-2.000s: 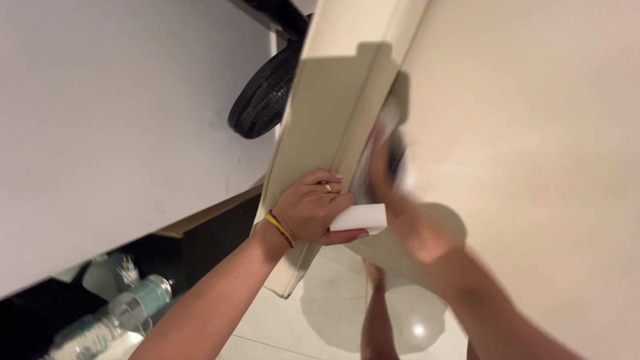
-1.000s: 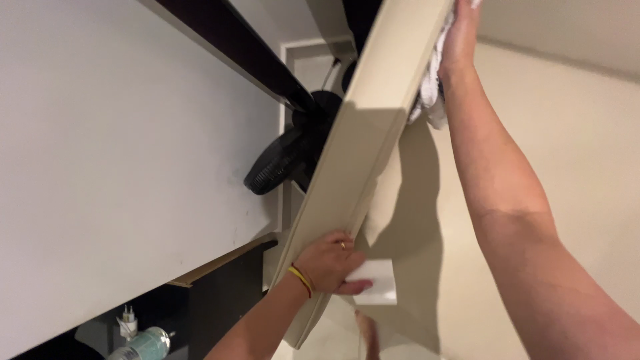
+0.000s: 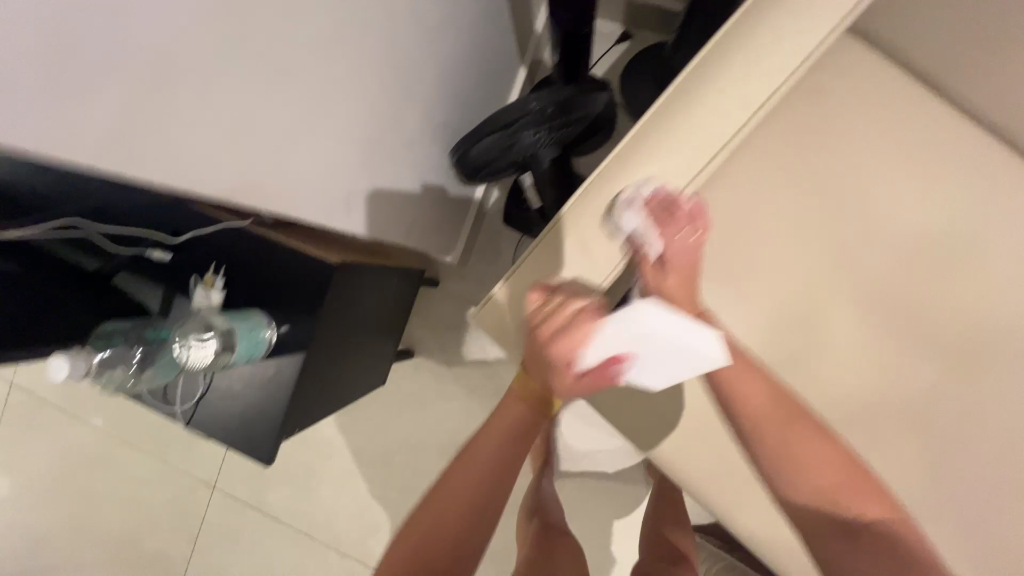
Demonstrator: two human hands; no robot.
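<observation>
My left hand (image 3: 564,340), blurred, holds a flat white block (image 3: 656,346) between its thumb and fingers, above the near end of a long cream-coloured panel edge (image 3: 720,96). A yellow band is around that wrist. Beyond it, my right hand (image 3: 676,240) grips a crumpled white cloth (image 3: 638,216) at the seam between the panel edge and the broad cream surface (image 3: 864,264). The block partly hides my right wrist. What the block is made of I cannot tell.
A black fan (image 3: 536,132) stands on the floor behind the panel. At left, a black nightstand (image 3: 352,344) bears clear plastic bottles (image 3: 216,340), a plug and a white cable (image 3: 120,232). My legs are below.
My right hand has come back with the cloth from the far part of the panel edge towards my left hand. The left hand still holds the white block. The view has shifted.
</observation>
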